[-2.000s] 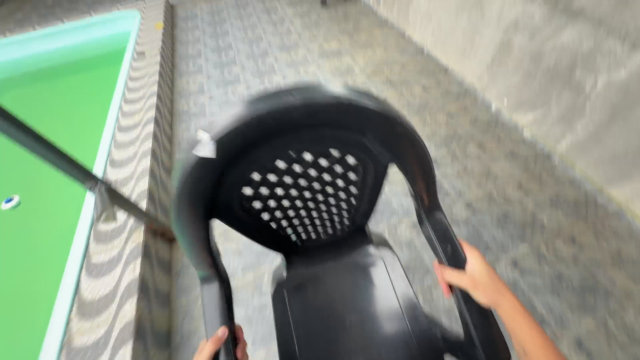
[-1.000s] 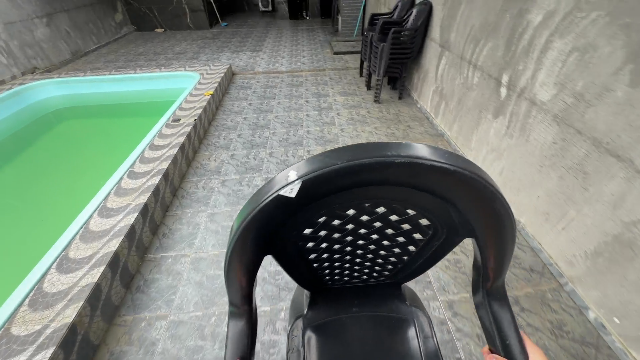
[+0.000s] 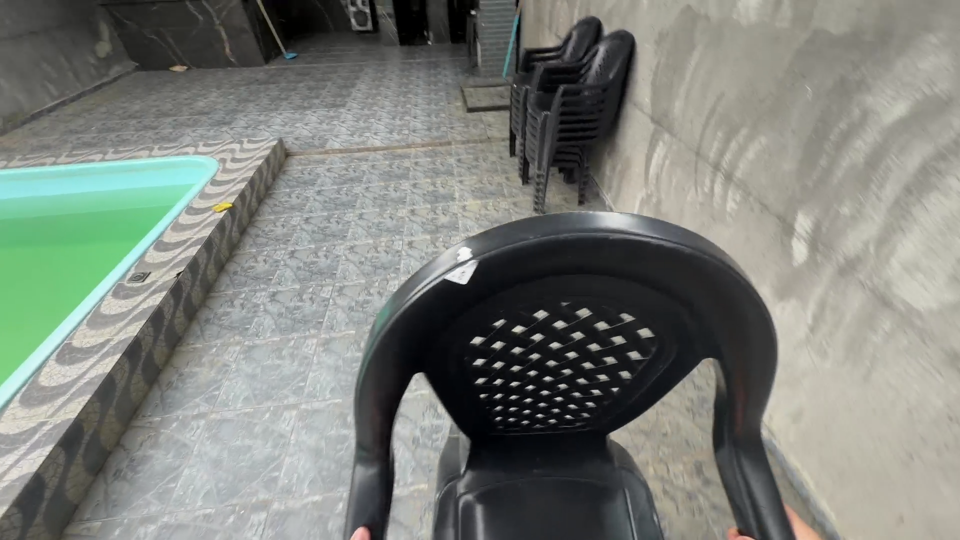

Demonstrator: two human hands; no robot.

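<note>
A black plastic armchair [image 3: 592, 262] with a lattice back faces me, its seat toward the bottom of the view. A torn white label [image 3: 462, 271] sticks to the upper left of its back rim. My left hand [image 3: 361, 533] shows only as a fingertip at the bottom edge, on the chair's left armrest. My right hand [image 3: 796, 525] grips the right armrest near the bottom edge, its fingers on both sides of it. Most of both hands is out of frame.
A pool with green water [image 3: 75, 255] and a raised mosaic edge [image 3: 161, 300] lies left. Stacked black plastic chairs [image 3: 574, 105] stand farther on, against the rough grey wall [image 3: 810, 187] at right. A yellow object [image 3: 222, 206] rests on the pool edge. A broom [image 3: 274, 30] leans at the back.
The view has tilted up since the first frame, and the stacked chairs have come into sight. The held chair remains before me, now lower and farther right in view.
</note>
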